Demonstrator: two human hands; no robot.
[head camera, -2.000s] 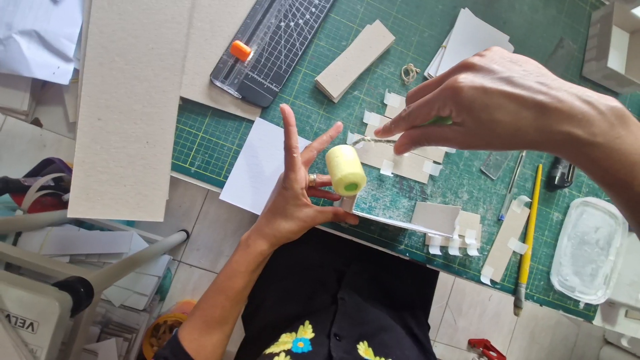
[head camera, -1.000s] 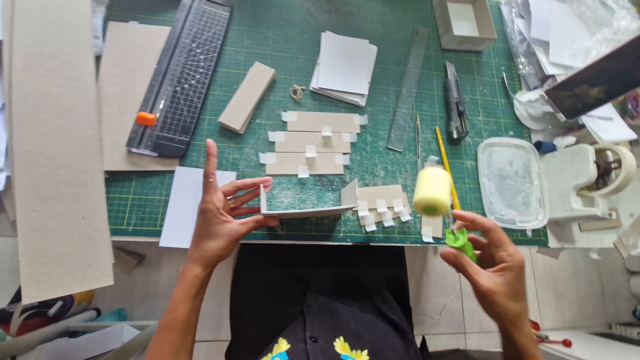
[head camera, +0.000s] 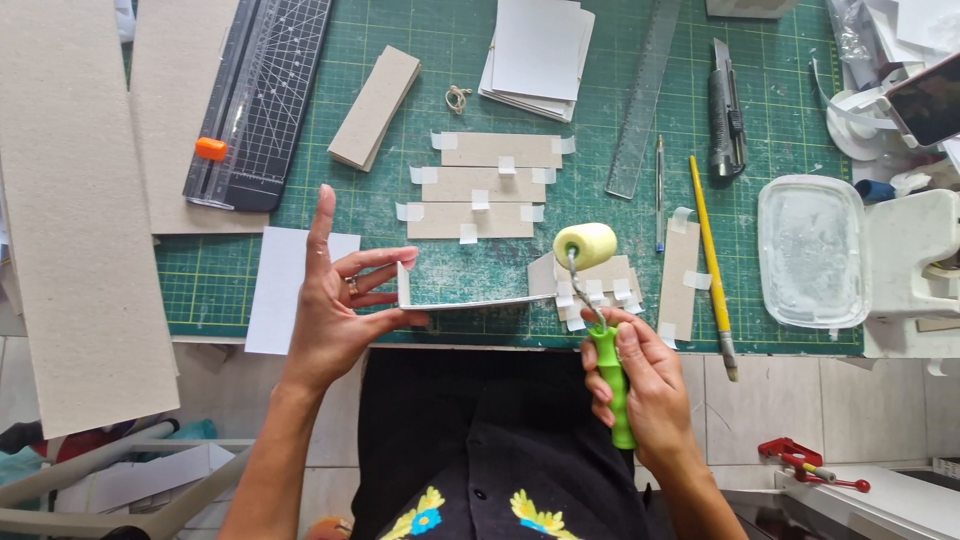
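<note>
My left hand (head camera: 337, 300) pinches the left end of a folded cardboard piece (head camera: 480, 304) at the front edge of the green cutting mat (head camera: 202, 274); the index finger points away. A small foam paint roller with a yellow sleeve (head camera: 589, 244) is in my right hand (head camera: 637, 375), its green handle gripped and its sleeve raised at the piece's right end. Taped cardboard strips (head camera: 480, 185) lie just beyond the piece. Further small taped strips (head camera: 619, 274) lie partly behind the roller's wire.
A paper trimmer (head camera: 259, 105), stacked strips (head camera: 373, 109), white sheets (head camera: 536, 52), a clear ruler (head camera: 645, 97) and a utility knife (head camera: 725, 120) lie beyond. To the right are a yellow-handled brush (head camera: 709, 255), a plastic tub (head camera: 814, 251) and a tape dispenser (head camera: 911, 251).
Two seconds ago my right hand held the roller close to my left hand; it has since moved to the right. My left hand still holds the folded piece. The view has shifted considerably.
</note>
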